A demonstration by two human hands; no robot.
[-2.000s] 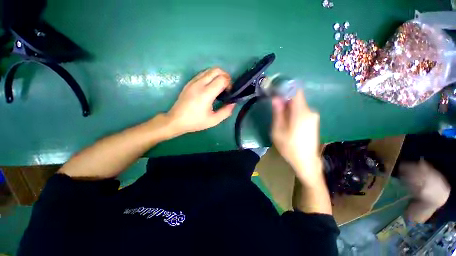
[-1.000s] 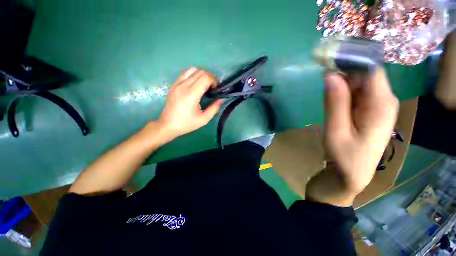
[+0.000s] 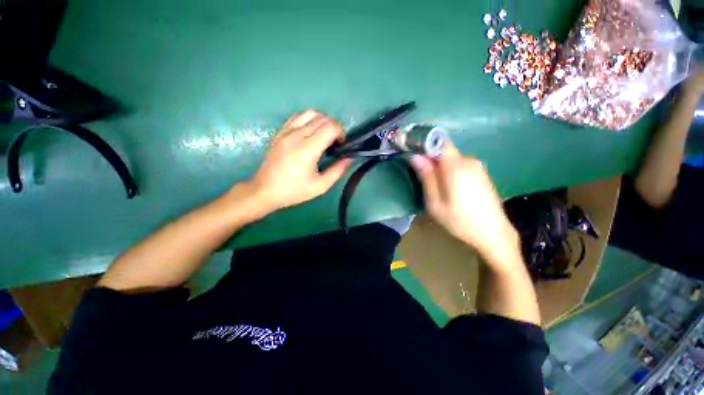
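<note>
My left hand [image 3: 299, 160] grips the left end of a black headphone yoke assembly [image 3: 384, 123] over the green surface. Its thin curved arm [image 3: 349, 193] points down toward me. My right hand [image 3: 463, 189] is closed on a small mallet [image 3: 421, 140] with a grey metal head, its whitish face at the assembly's joint. The handle is hidden in my fist. A small cap shows at the joint beside the mallet head; whether they touch is unclear.
Loose copper and silver caps [image 3: 519, 62] lie at the upper right beside a clear bag of caps [image 3: 610, 73]. Another black assembly [image 3: 71, 104] lies at the left. An open carton of black parts [image 3: 598, 251] stands below the bench edge. Another person's arm [image 3: 670, 150] is at the right.
My right hand with the mallet has moved left and down from near the caps back to the assembly joint. My left hand still holds the assembly. The view has shifted slightly.
</note>
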